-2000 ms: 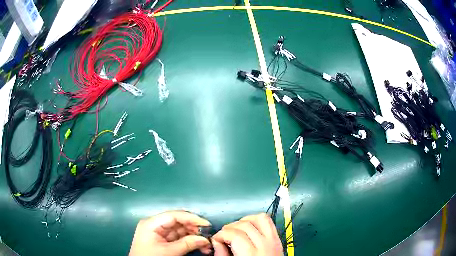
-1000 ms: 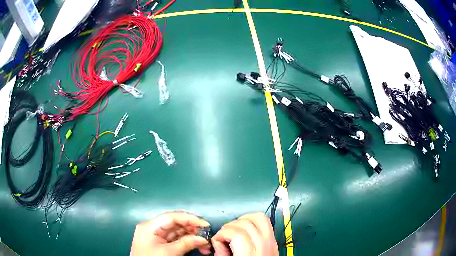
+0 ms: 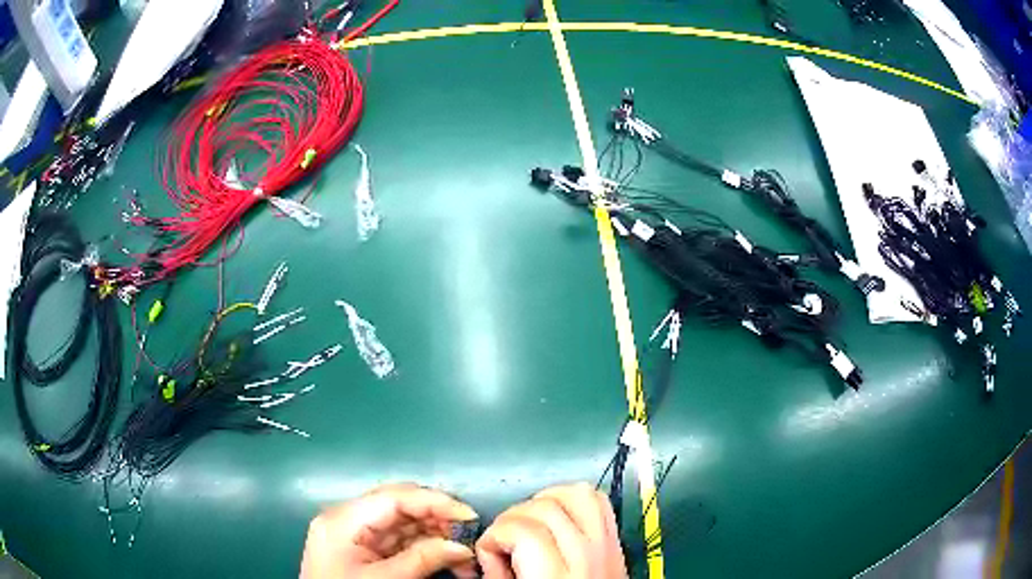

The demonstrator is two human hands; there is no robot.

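Observation:
My left hand and my right hand meet at the bottom edge, left of the yellow tape line. My left thumb and fingers pinch a small black connector housing, mostly hidden by the fingertips. My right fingertips touch its right side and close on something dark, likely a wire, that I cannot make out. Black wires with a white label lie beyond my right hand, across the tape, and run down behind it.
Green table. Red wire coil upper left, black cable coil far left, loose black leads lower left. Clear plastic pieces left of centre. Black harness bundle right of centre; harness pile partly on white paper.
Both hands stay almost in place with small finger movements. The black housing between the fingertips shows a little more than two seconds ago. The whole view has shifted very slightly.

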